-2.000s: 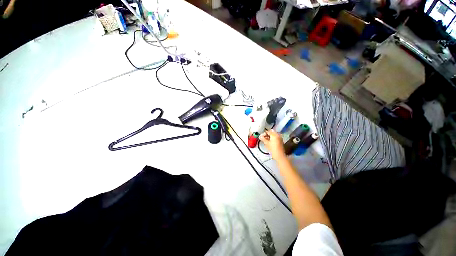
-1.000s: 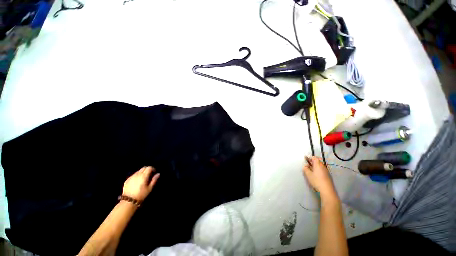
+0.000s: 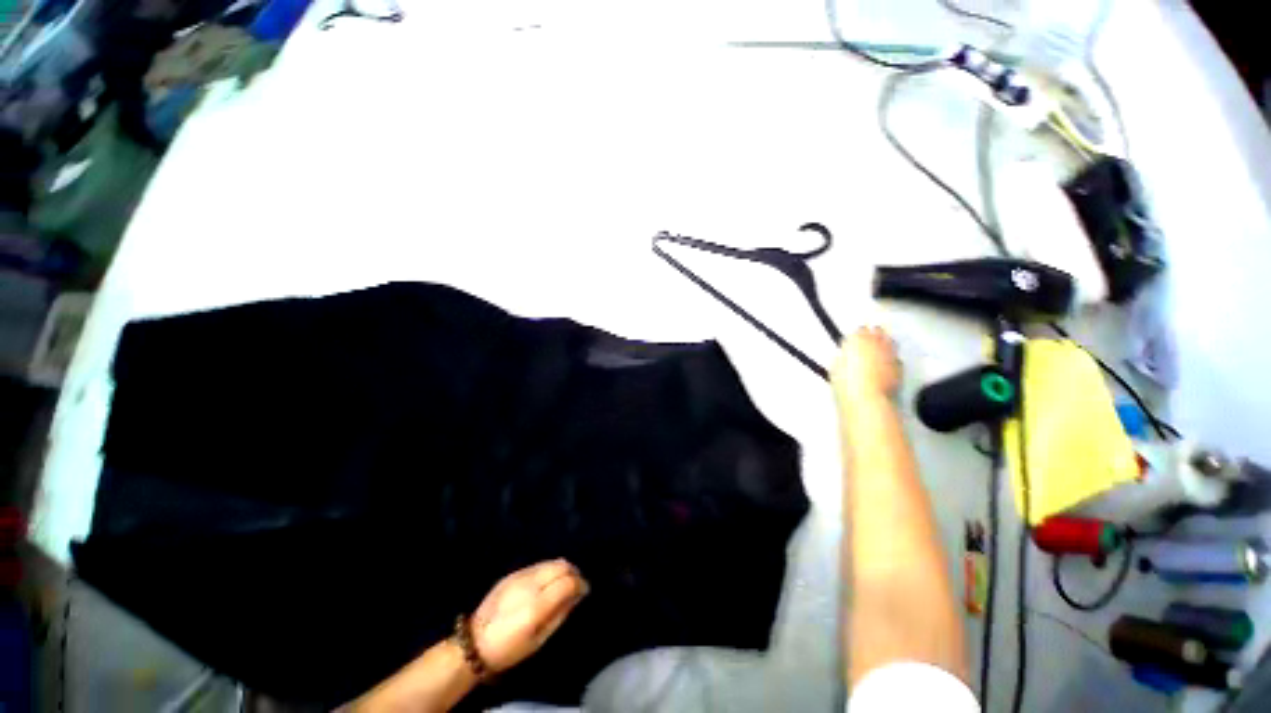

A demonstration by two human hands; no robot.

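A black sleeveless dress [image 3: 349, 432] lies spread on the white table, its collar end toward the right. A tiny red spot shows on its chest. My left hand [image 3: 527, 616] is over the dress's near side with its fingers together; whether it pinches cloth is unclear. My right hand [image 3: 867, 365] is closed around the right end of a black clothes hanger [image 3: 753, 316], beyond the dress's collar end. The fingertips are blurred. Thread snips [image 3: 974, 568] with an orange-yellow handle lie right of my right forearm.
A black hair dryer [image 3: 962, 284], a dark cone [image 3: 962, 398] and yellow cloth [image 3: 1073, 432] lie at the right. Beside them are a red spool [image 3: 1073, 536], a white spray gun [image 3: 1192, 481], brown cone [image 3: 1157, 648] and black cables. Another hanger [image 3: 363, 17] lies at the far left.
My right hand has moved from the tools to the hanger, which is turned slightly. The snips now show on the table. My left hand has shifted along the dress toward the collar end.
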